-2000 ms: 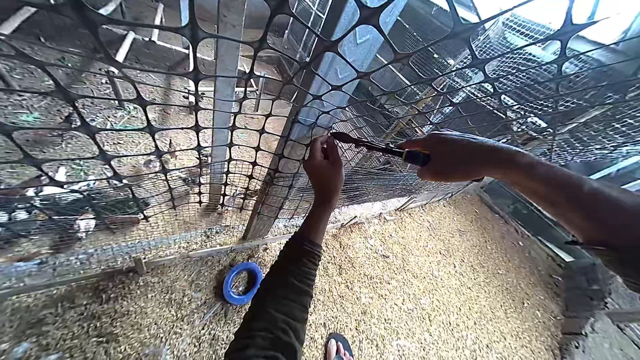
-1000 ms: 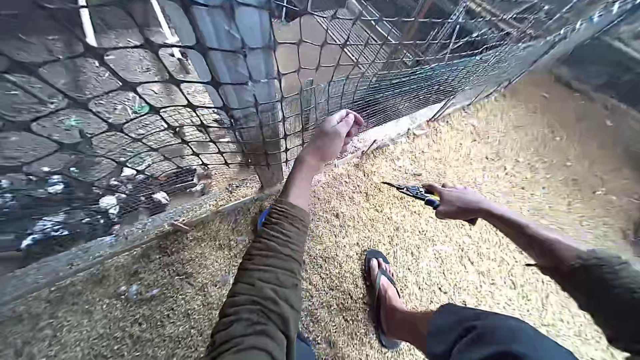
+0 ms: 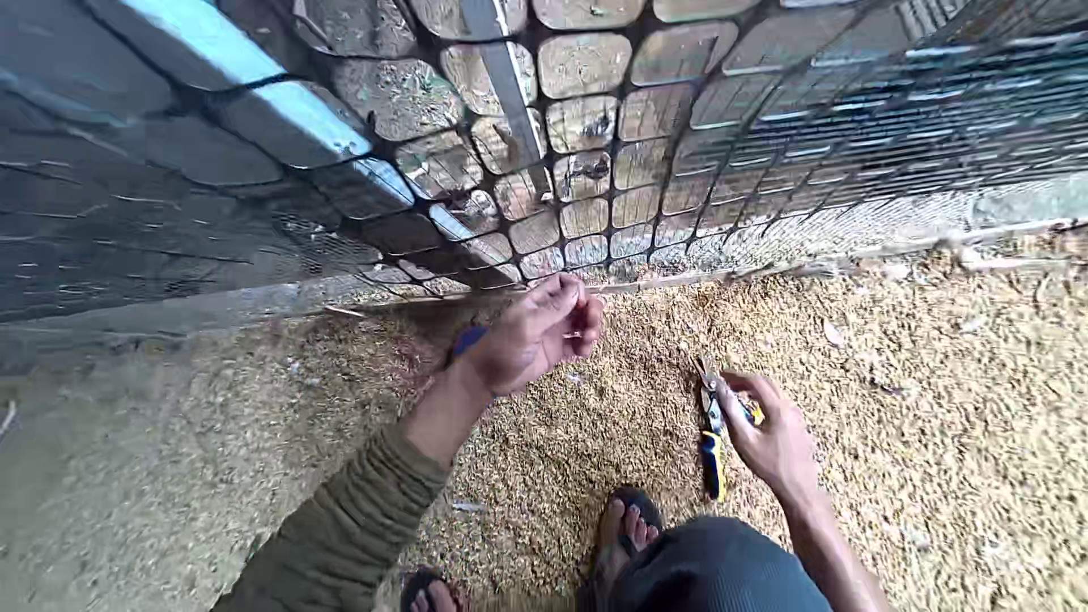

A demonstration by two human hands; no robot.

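My left hand (image 3: 535,336) is raised near the foot of the black plastic mesh (image 3: 586,157), its fingers curled and thumb against the index finger. Whether something thin is pinched there cannot be told. Lower and to the right, my right hand (image 3: 773,429) holds snips with blue and yellow handles (image 3: 712,459) near their pivot, blades pointing up and away from me. One handle hangs free below the fingers; the other is partly hidden behind them. A blue object (image 3: 468,340) shows partly behind my left wrist.
A low ledge (image 3: 280,297) runs along the bottom of the mesh. A pale post (image 3: 314,115) slants behind the netting. Husk-like litter (image 3: 544,476) covers the ground, with my sandaled feet (image 3: 633,518) at the bottom of the view.
Two seconds ago the tool was up at the mesh beside my left hand; now it is low, apart from the mesh. My right hand's grip has shifted toward the pivot. The view has swung.
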